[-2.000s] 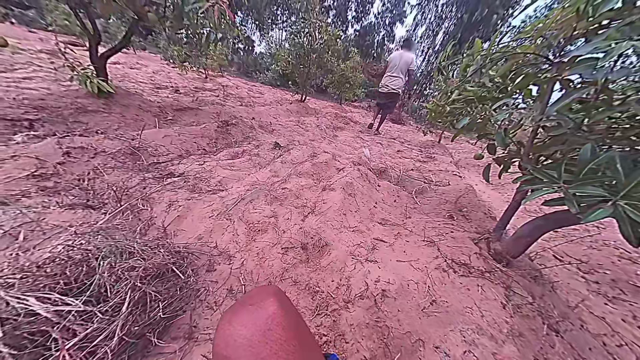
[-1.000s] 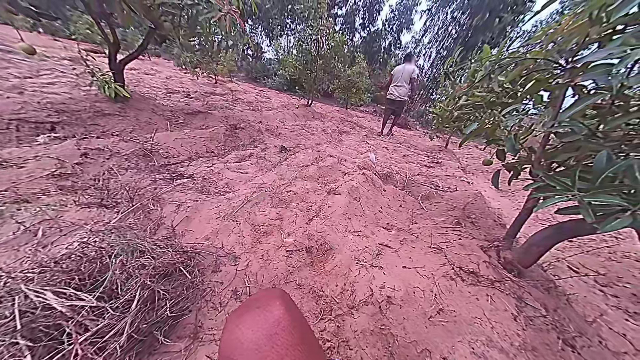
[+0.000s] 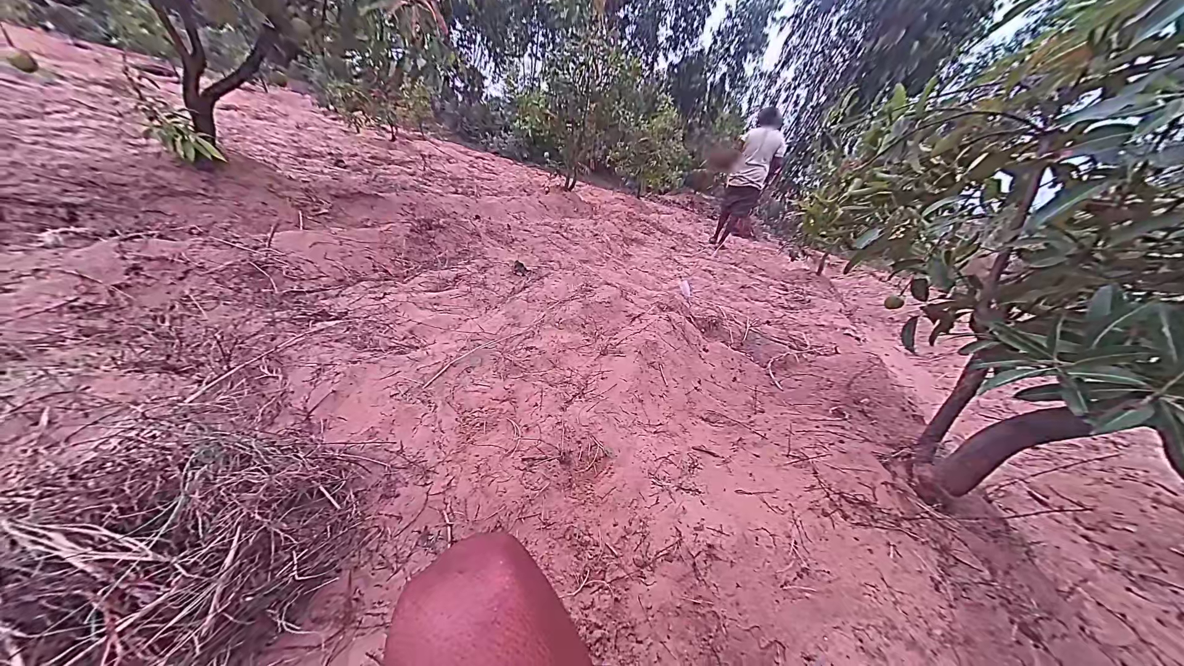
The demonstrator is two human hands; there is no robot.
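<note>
Neither my left hand nor my right hand shows in the head view, so what they hold or touch is hidden. My bare knee (image 3: pixel 488 606) juts up at the bottom edge, a little left of the middle. To its left lies a heap of dry grass and twigs (image 3: pixel 185 536) on reddish sandy soil (image 3: pixel 629 444). Thin dry stems are strewn over the ground around the knee and up the view.
A small leafy tree (image 3: pixel 1008 444) with a forked trunk leans in at the right, one green fruit (image 3: pixel 894 302) on it. Another tree (image 3: pixel 205 102) stands at the upper left. Farther off, a person (image 3: pixel 754 171) in a light shirt and dark shorts is upright near bushes (image 3: pixel 592 120).
The distant person's pose has changed, with a blurred dark shape now at the left of the body. The heap and trees stay as they were; my hands appear in none of the frames.
</note>
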